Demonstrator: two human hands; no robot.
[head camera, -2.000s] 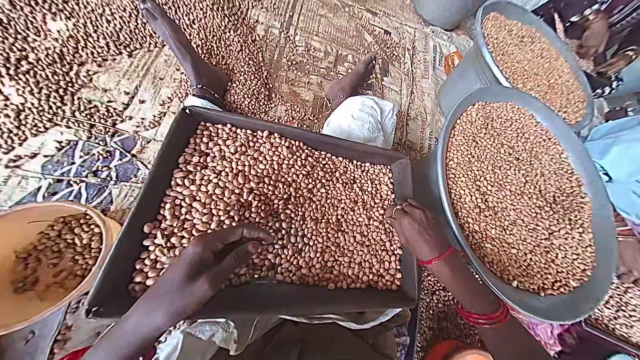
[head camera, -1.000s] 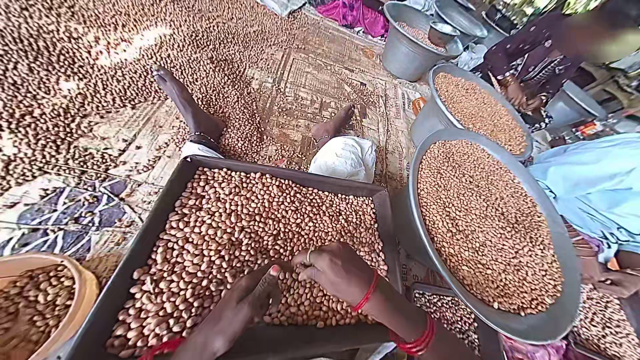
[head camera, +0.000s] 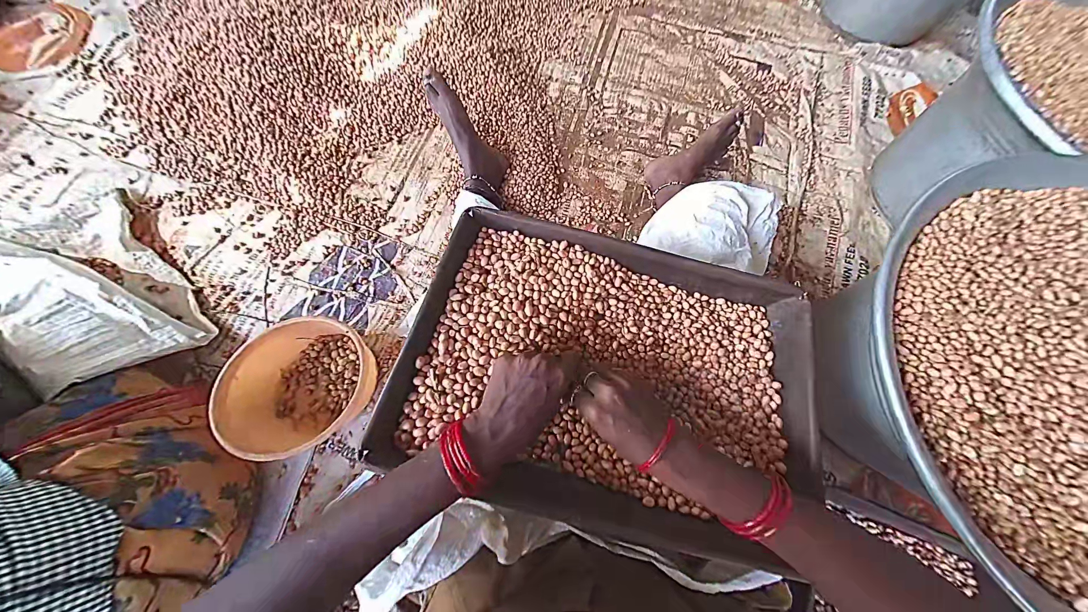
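A dark rectangular metal tray (head camera: 790, 365), filled with light brown nuts or seeds (head camera: 680, 306), rests between my outstretched legs. Over the tray's middle, my left hand (head camera: 523, 399) has its fingers curled down at the nuts. Beside it, my right hand (head camera: 625, 408), with a ring on a finger, is also curled, and the two hands meet or nearly meet. Whether either holds a nut is hidden by the fingers. Red bangles circle both wrists.
An orange plastic bowl (head camera: 246, 399) with darker pieces stands left of the tray. A large metal tub (head camera: 888, 340) heaped with nuts is close at right, another tub (head camera: 926, 144) behind it. Loose nuts (head camera: 255, 110) cover the sheeting ahead. A white sack (head camera: 85, 306) and patterned cloth (head camera: 187, 493) lie left.
Two seconds ago my hands were apart, the right one at the tray's right side; now they are together over the middle. The view has swung left.
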